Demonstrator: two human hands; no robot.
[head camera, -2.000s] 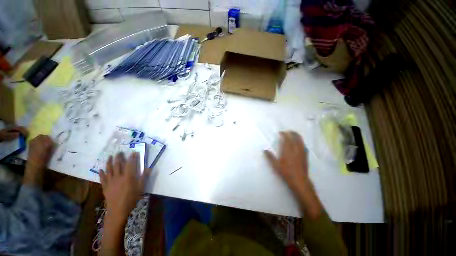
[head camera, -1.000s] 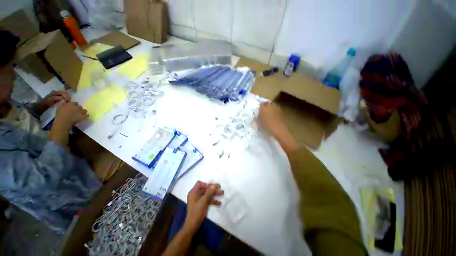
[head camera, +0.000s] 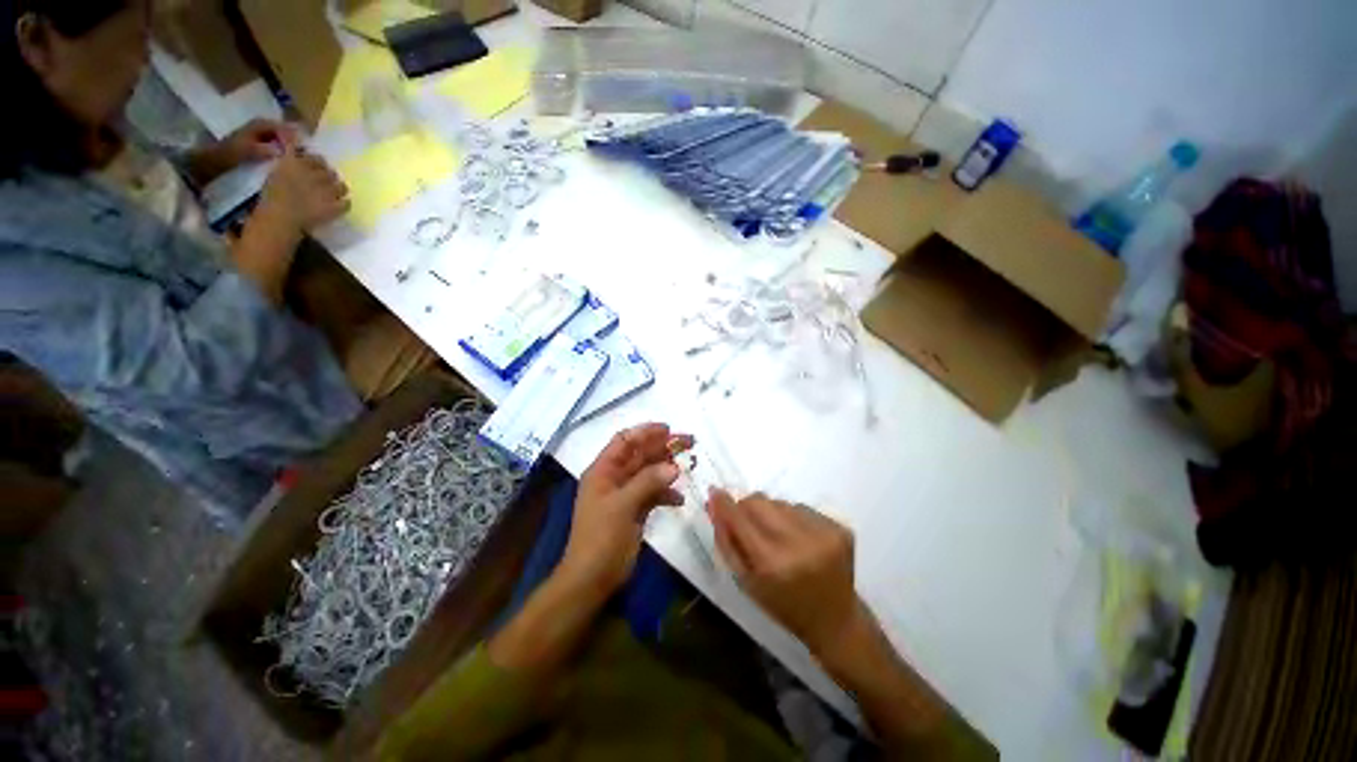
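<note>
My left hand (head camera: 622, 491) is at the table's front edge, fingers bent around part of a clear plastic tray (head camera: 700, 491). My right hand (head camera: 781, 548) is just right of it, fingertips at the same tray. The tray is hard to make out against the white table. A loose pile of white cables (head camera: 781, 331) lies beyond my hands. Filled retail boxes (head camera: 548, 399) lie overlapping to the left of my hands.
A brown carton of coiled cables (head camera: 395, 551) stands low at left. Flat boxes (head camera: 737, 161) are fanned at the back. A small open carton (head camera: 982, 305) is back right. A phone (head camera: 1153, 688) lies at right. Another person (head camera: 134, 328) works at left.
The view has turned left and down. My right hand has come back from the cable pile and joined my left hand at the clear tray.
</note>
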